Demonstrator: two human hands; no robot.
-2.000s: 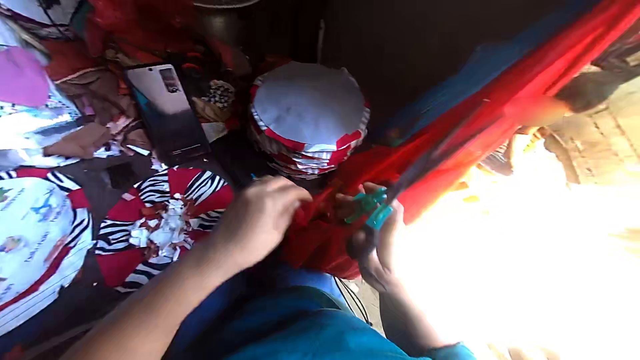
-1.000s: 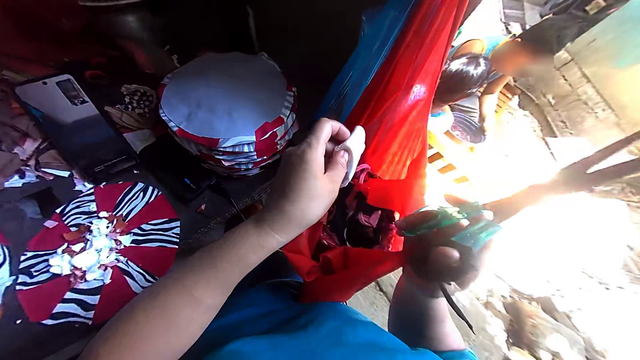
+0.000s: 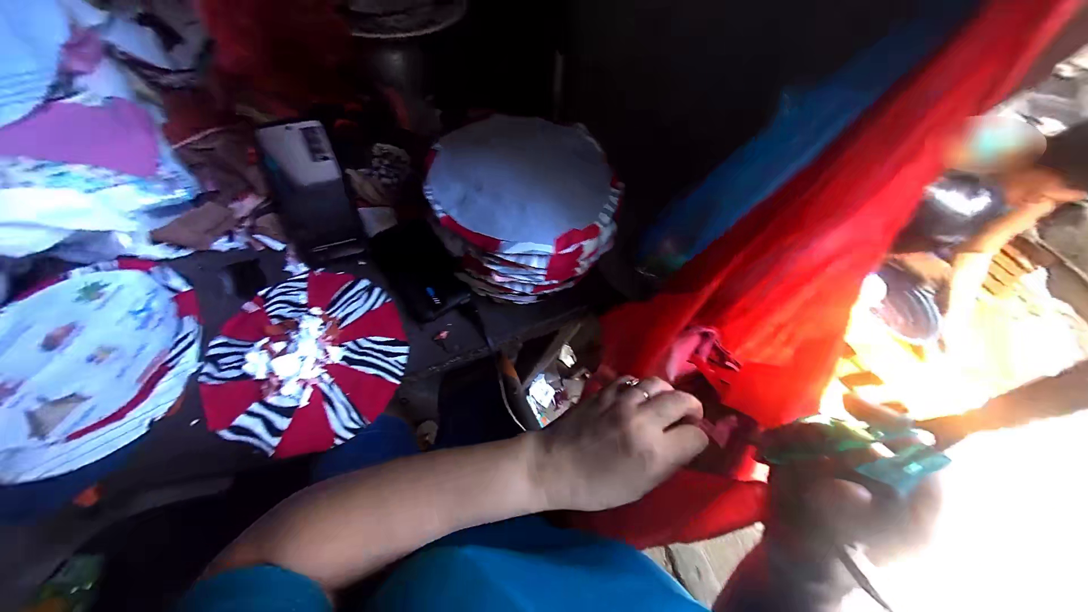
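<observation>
My left hand point(image 3: 625, 446), a ring on one finger, reaches over the red plastic bag point(image 3: 782, 297); its fingertips are at dark and pink cloth scraps point(image 3: 705, 357) in the bag's opening. Whether it pinches anything is hidden. At the right, my right hand point(image 3: 850, 510) is closed around a green-handled tool point(image 3: 901, 463), blurred by glare, with a thin dark point below the hand. Left of my left hand lies a round patchwork cloth piece point(image 3: 357, 378) in red and zebra print, small white scraps point(image 3: 297, 357) on its middle. A stack of round cloth pieces point(image 3: 523, 195) stands behind.
A smartphone point(image 3: 310, 187) and a black object point(image 3: 421, 276) lie by the stack. A larger round printed cloth point(image 3: 93, 365) and piled fabric point(image 3: 93, 161) are at the left. Blue plastic point(image 3: 782, 153) hangs beside the red. Another person point(image 3: 960, 212) is beyond the bag, in bright light.
My left hand, raised with a pale scrap one second ago, has lowered to the red bag's opening. My right hand keeps the green-handled tool. The view has swung left.
</observation>
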